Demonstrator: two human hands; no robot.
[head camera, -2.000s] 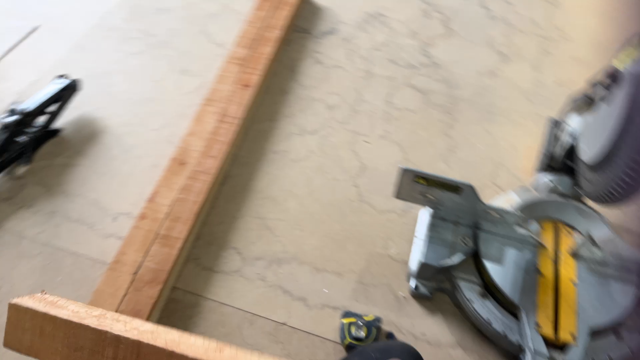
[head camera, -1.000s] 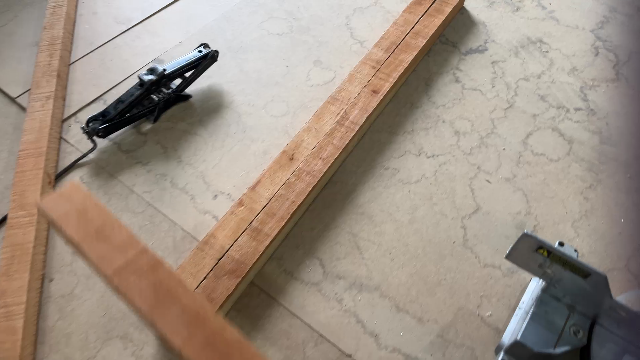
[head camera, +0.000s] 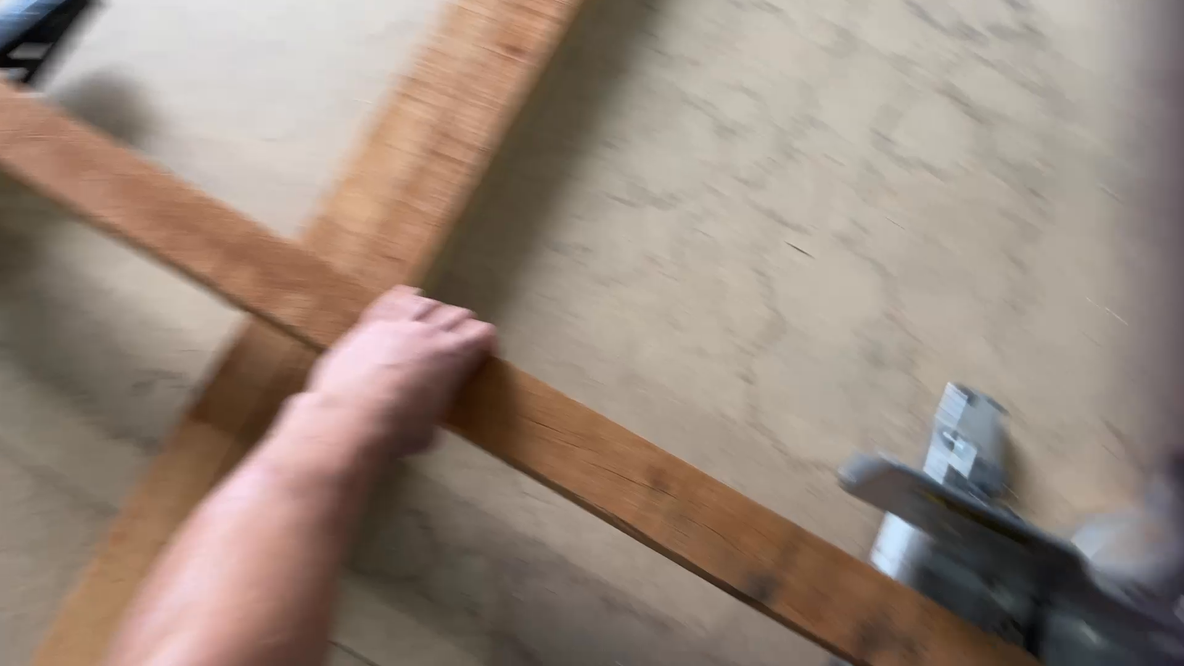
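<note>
My left hand (head camera: 402, 370) reaches up from the lower left, its fingers wrapped over a long wooden board (head camera: 629, 472). This board runs from the upper left to the lower right and crosses above another long piece of timber (head camera: 444, 120), which lies on the floor. The held board's right end reaches the bottom edge beside a miter saw (head camera: 980, 527), whose grey fence and base show blurred at the lower right. My right hand is not in view.
A black and silver scissor jack (head camera: 32, 37) is cut off by the top left corner. The floor (head camera: 786, 231) is pale, with crack-like dark marks. A dark blurred shape runs down the right edge.
My left hand has come into view, gripping the board. That board now spans the picture over the timber; a second ago only a short part showed at the lower left. The view has shifted.
</note>
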